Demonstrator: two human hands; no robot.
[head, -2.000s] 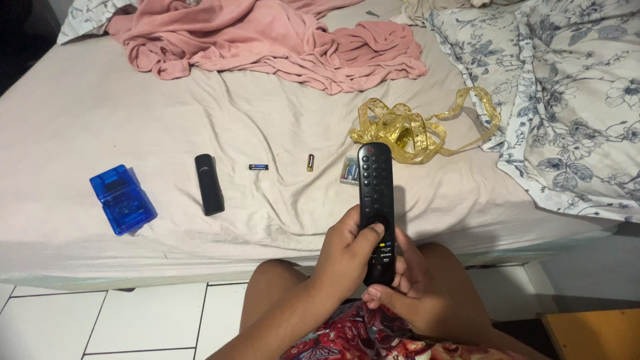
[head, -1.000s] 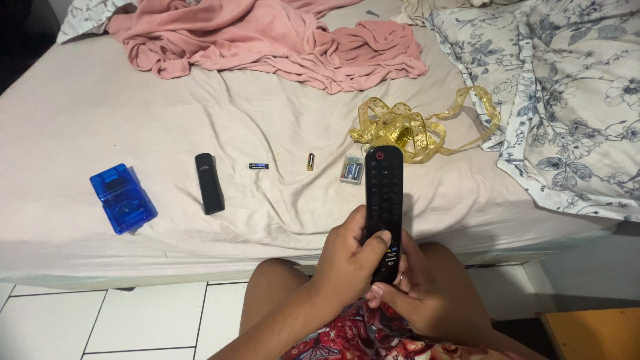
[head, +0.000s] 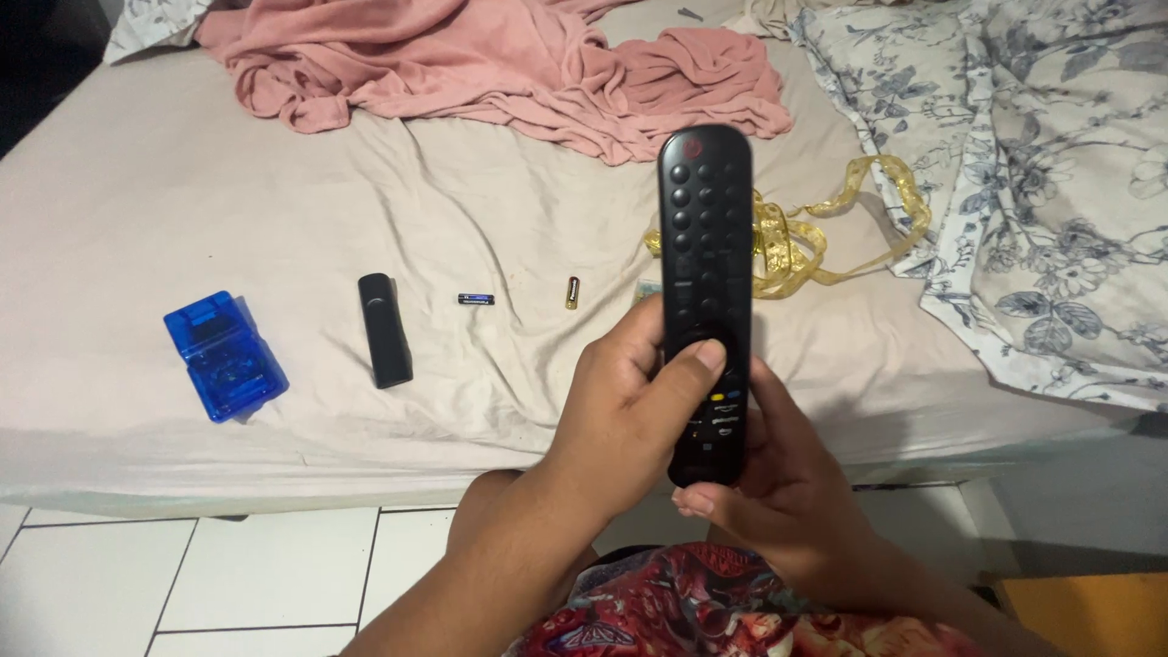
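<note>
My left hand [head: 630, 401] grips a black remote control [head: 707, 228] upright, its thumb on the lower buttons. My right hand [head: 785, 493] holds the remote's bottom end from the right. On the bed lie a blue translucent plastic case [head: 226, 358], a black battery cover or slim remote [head: 385, 330], a dark blue battery [head: 475, 298] and a black-and-gold battery [head: 572, 293]. A small clear battery case [head: 649, 290] is mostly hidden behind the remote and my left hand.
A tangled gold ribbon [head: 794, 265] lies behind the remote. Pink cloth [head: 511, 73] is bunched across the far side, and floral bedding [head: 1058, 182] covers the right. The bed's edge runs above white floor tiles [head: 265, 575].
The remote has been raised a little and now hides most of the small battery case, which shows beside it one second ago. Both hands keep hold of it.
</note>
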